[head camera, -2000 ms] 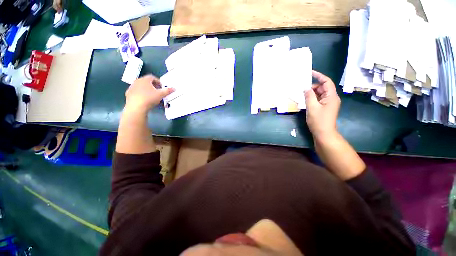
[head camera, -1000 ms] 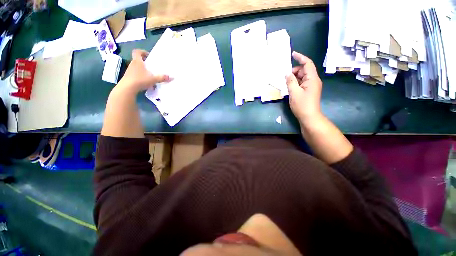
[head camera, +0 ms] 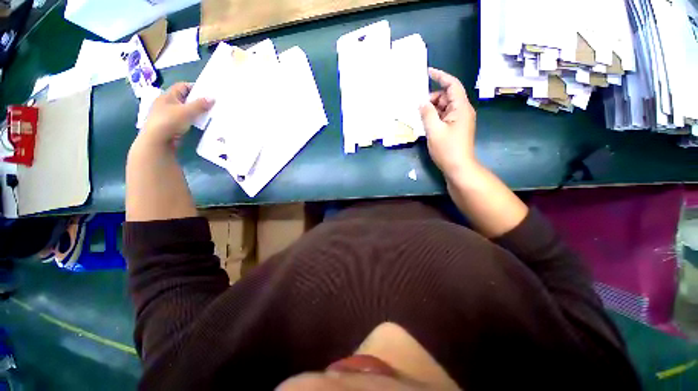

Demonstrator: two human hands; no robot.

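My left hand (head camera: 172,114) pinches the left edge of a white blank at a small fanned pile of blanks (head camera: 279,122) on the green bench. The pile shows small dark slots near its lower left edges. My right hand (head camera: 450,122) holds the right edge of another white blank (head camera: 383,88) between thumb and fingers. That blank has a dark slot at its top left and stepped lower flaps with a brownish patch. Whether it is one blank or more I cannot tell.
A stock stack of blanks (head camera: 536,38) stands at the right. A wooden board (head camera: 291,17) lies beyond. A patterned smartphone (head camera: 141,67), papers, brown card (head camera: 57,153) and a red packet (head camera: 21,134) are at left. A magenta bag (head camera: 612,237) is below the bench at right.
The view has shifted, so the bench things sit further left. The pile's blanks are fanned differently, and my left hand has moved to the upper left edge. My right hand keeps its hold.
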